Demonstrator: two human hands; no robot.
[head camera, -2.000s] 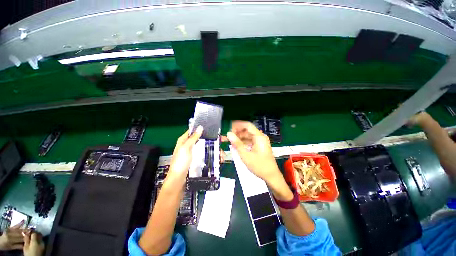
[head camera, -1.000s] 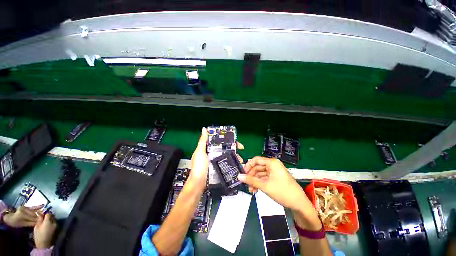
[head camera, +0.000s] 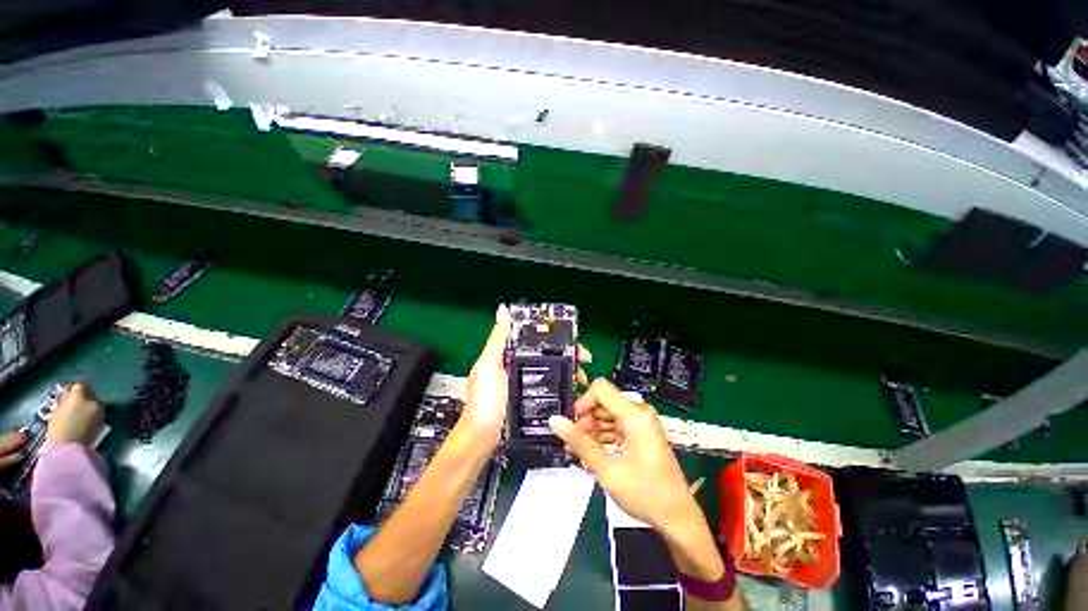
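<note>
My left hand (head camera: 487, 394) holds a phone assembly (head camera: 544, 338) upright from its left side, with fingertips showing at the right edge. A dark battery with pale printing (head camera: 541, 396) lies in the phone's lower part, lined up with it. My right hand (head camera: 626, 451) is at the phone's lower right, its thumb on the battery's face and its other fingers curled. A blank white sheet (head camera: 539, 534) lies below the phone. Beside it is a strip of black pads (head camera: 646, 557), partly covered by my right hand and wrist.
A black tray (head camera: 257, 477) with a phone assembly at its far end stands left, more assemblies (head camera: 444, 468) beside it. An orange-red box (head camera: 730, 525) of tan strips and a black blister tray (head camera: 913, 537) stand right. Phones lie on the green belt (head camera: 764, 394). A neighbour's hands show far left.
The battery, earlier held tilted over the phone by my right hand, now lies straight in it. Before that, a grey panel was held over the phone. The view has shifted.
</note>
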